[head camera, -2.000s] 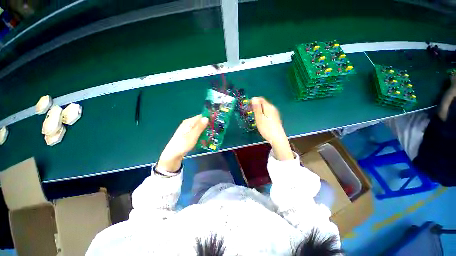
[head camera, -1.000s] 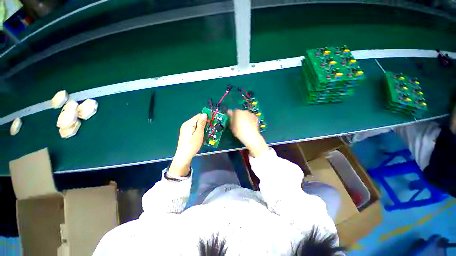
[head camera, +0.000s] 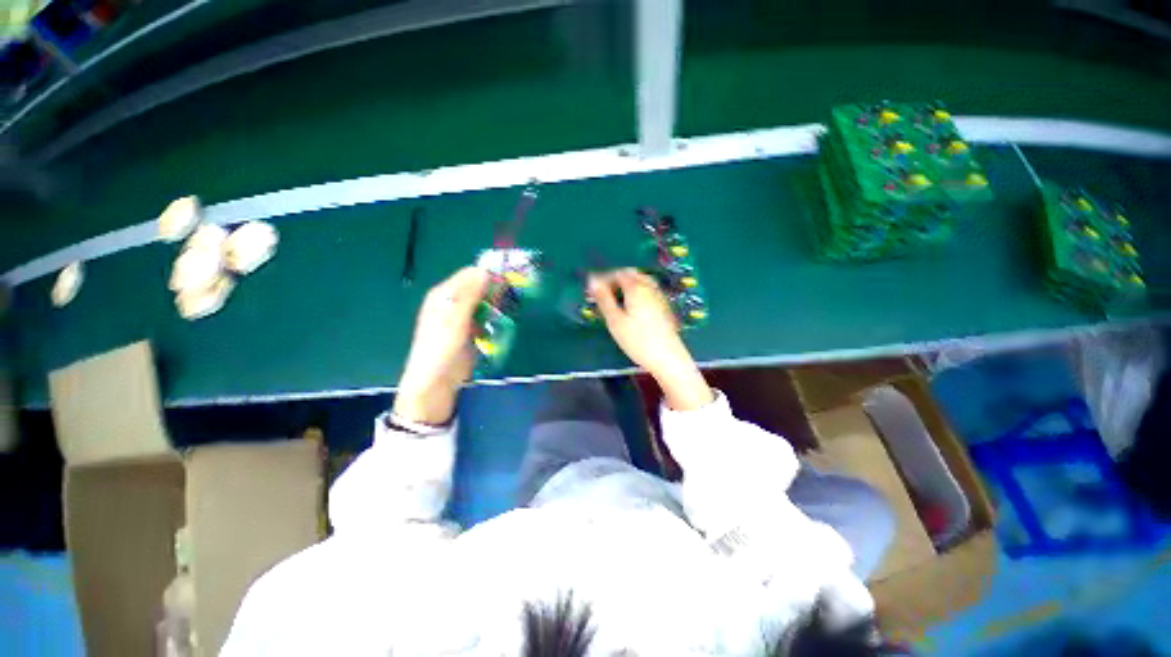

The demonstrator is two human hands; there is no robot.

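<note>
My left hand (head camera: 448, 330) holds a green wired board piece (head camera: 494, 336) near the bench's front edge. Dark and red leads stick up from its top. My right hand (head camera: 633, 315) is to the right of it, with its fingertips at a small board (head camera: 592, 311); blur hides the exact grip. A wired board strip (head camera: 681, 279) with yellow parts lies on the bench just right of that hand, its dark leads pointing back.
Several off-white housings (head camera: 200, 263) lie at left, beside a thin black tool (head camera: 412, 245). A tall stack of board panels (head camera: 899, 180) and a smaller stack (head camera: 1086, 245) stand at right. Open cardboard boxes (head camera: 253, 539) are below the bench at left and below right (head camera: 944, 593).
My left hand has moved left with its board piece, away from my right hand. A small board now shows at my right fingertips. The view has shifted, too.
</note>
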